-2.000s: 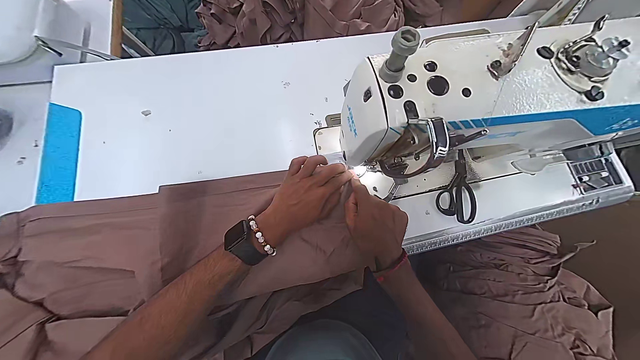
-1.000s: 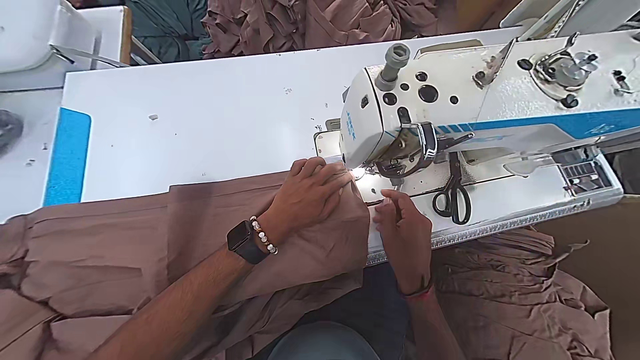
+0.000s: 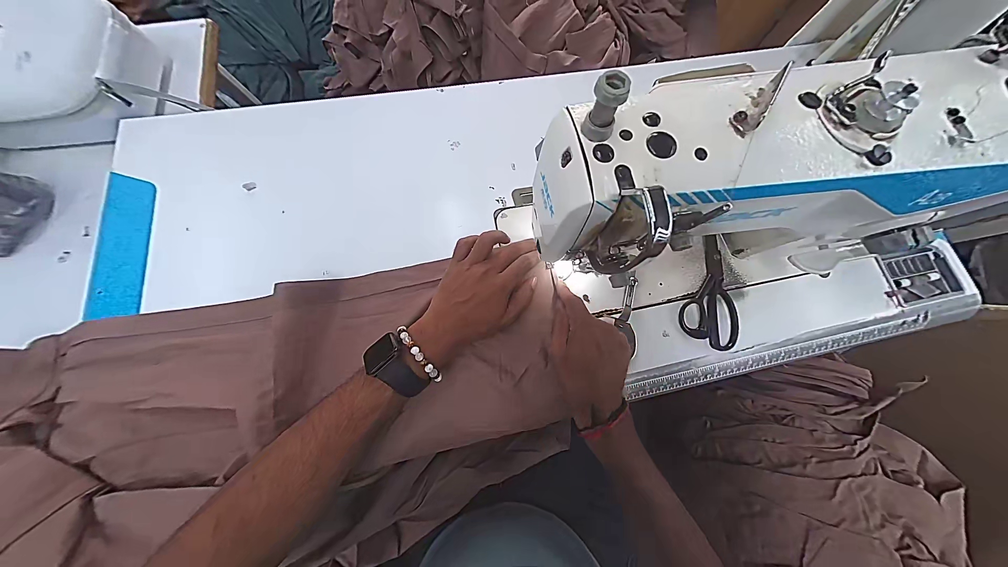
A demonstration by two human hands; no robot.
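Brown fabric (image 3: 331, 346) lies across the table's front edge, its right edge close to the lit needle area of a white and blue Jack sewing machine (image 3: 756, 157). My left hand (image 3: 480, 295), with a watch and a beaded bracelet at the wrist, rests spread on the fabric just left of the needle. At the fabric's right edge, my right hand (image 3: 591, 354) pinches the cloth between thumb and fingers, close in front of the presser foot. The machine head partly hides the needle. Black-handled scissors (image 3: 711, 303) lie on the machine bed, right of my right hand.
A ruler strip (image 3: 748, 368) runs along the table's front edge. More brown fabric (image 3: 819, 465) hangs in a heap at lower right, with another brown fabric pile (image 3: 488, 39) behind the white table (image 3: 315, 181). Dark green cloth (image 3: 272, 39) is beside it. Part of another white machine (image 3: 55, 63) stands at upper left.
One second ago my right hand was off the fabric's edge, to its right; it is now back on the cloth near the needle. My left hand stays on the fabric.
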